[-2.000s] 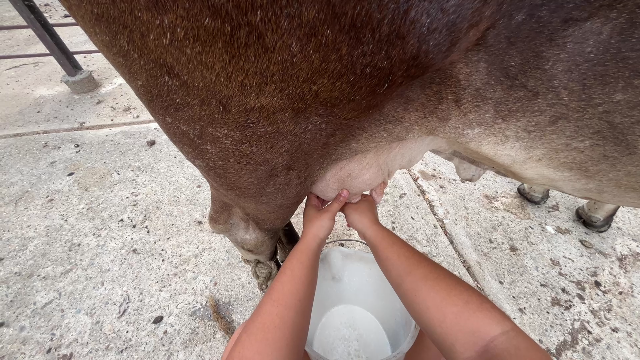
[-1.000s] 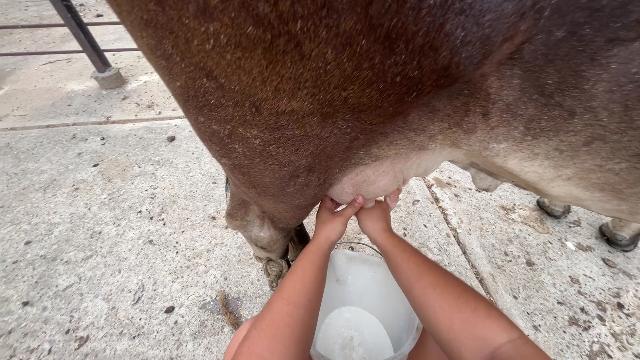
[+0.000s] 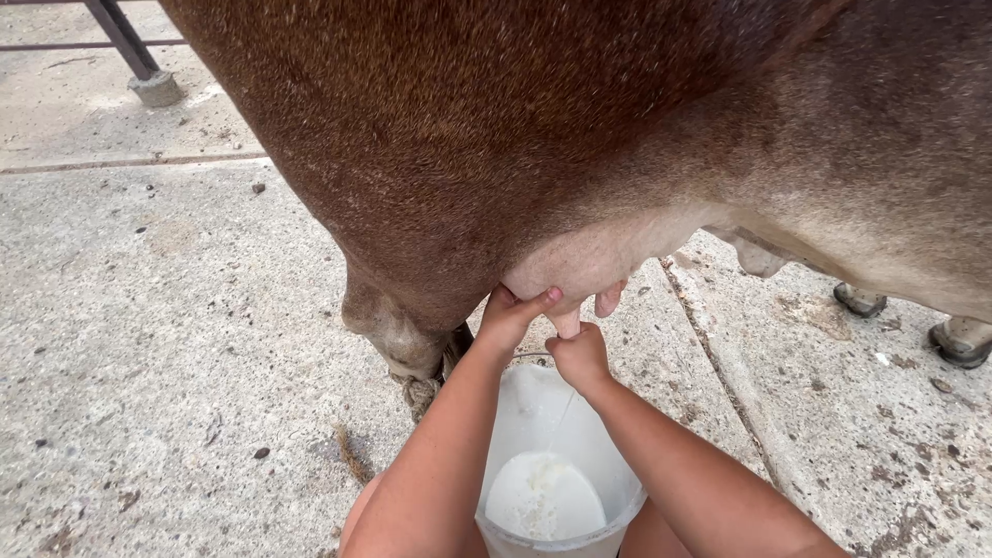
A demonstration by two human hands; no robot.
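Observation:
A brown cow (image 3: 480, 132) stands across the upper view, its pale udder (image 3: 597, 248) at the middle. My right hand (image 3: 581, 355) is closed around a teat (image 3: 566, 322), and a thin stream of milk runs down from it. Up against the udder's rear part is my left hand (image 3: 510, 316), its thumb extended across the front; what its fingers hold is hidden. Another teat (image 3: 610, 299) hangs free to the right. Below both hands a white plastic bucket (image 3: 515, 418) sits between my knees, with frothy milk (image 3: 545, 496) in it.
Rope (image 3: 418, 394) is tied around the cow's hind legs, its frayed end (image 3: 353, 457) near my left knee. Two front hooves (image 3: 961, 345) stand on the concrete floor (image 3: 170, 325) at right. A metal fence post (image 3: 122, 39) in a concrete footing rises at upper left.
My right hand has moved down, drawing the teat with it, and a milk stream now shows. My left hand stays at the udder. The view has shifted slightly.

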